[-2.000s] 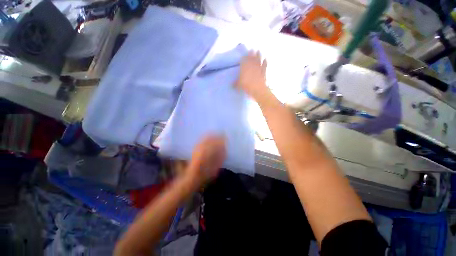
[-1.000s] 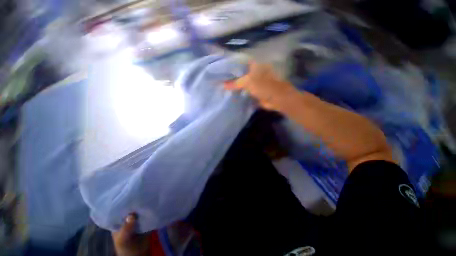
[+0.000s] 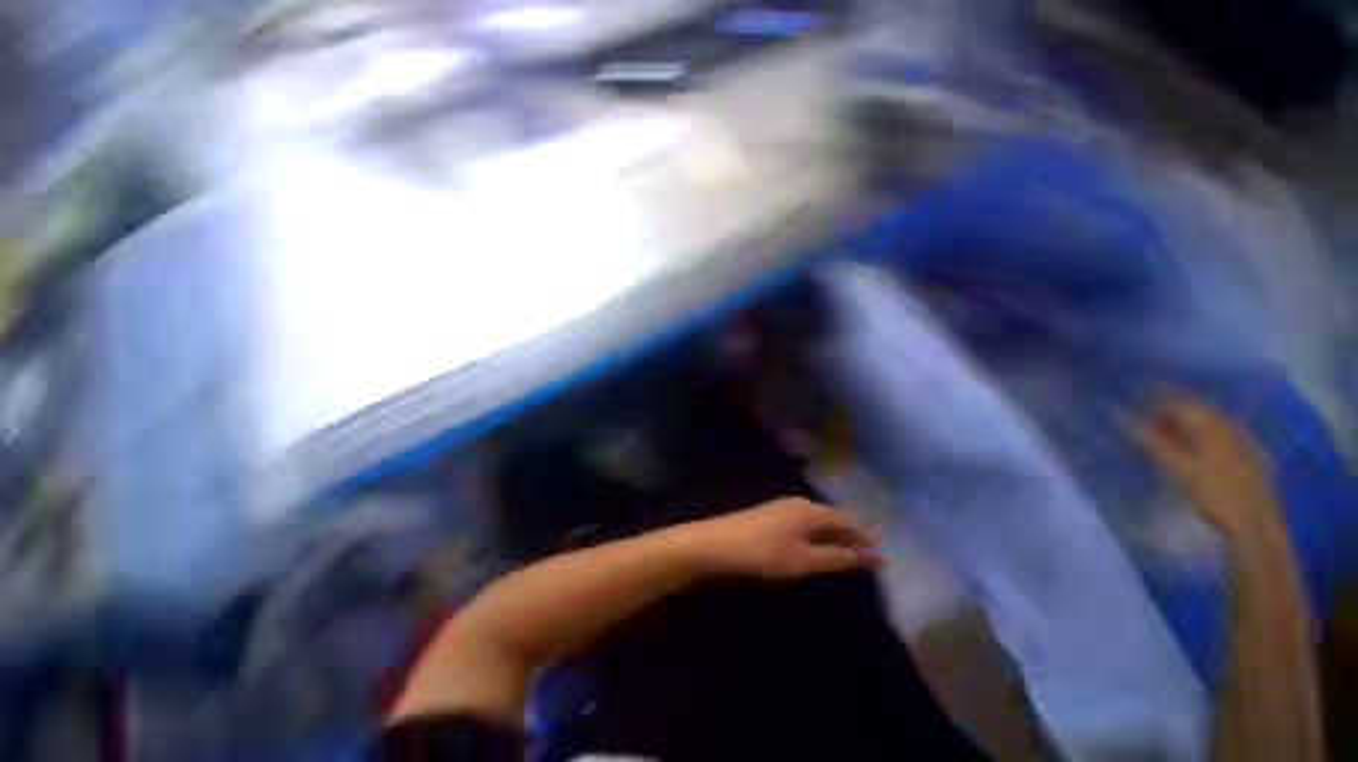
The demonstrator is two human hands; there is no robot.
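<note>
The light-blue cut panel hangs or lies as a long strip to the right of my lap, below the table edge. My left hand reaches across my lap, with its fingertips near the panel's left edge; it shows no cloth in its fingers. My right hand is right of the panel, over the blue area, blurred, and appears empty and apart from the cloth. Another light-blue panel lies at the left end of the table, blurred.
The white sewing table is overexposed, with a blue line along its front edge. A dark machine part shows blurred behind it. Blue plastic, likely a basket, is at the right. Blurred cloth lies lower left.
The panel that both hands held over the table and lap has moved right and down beside my lap. Both hands have moved right and seem to have let go.
</note>
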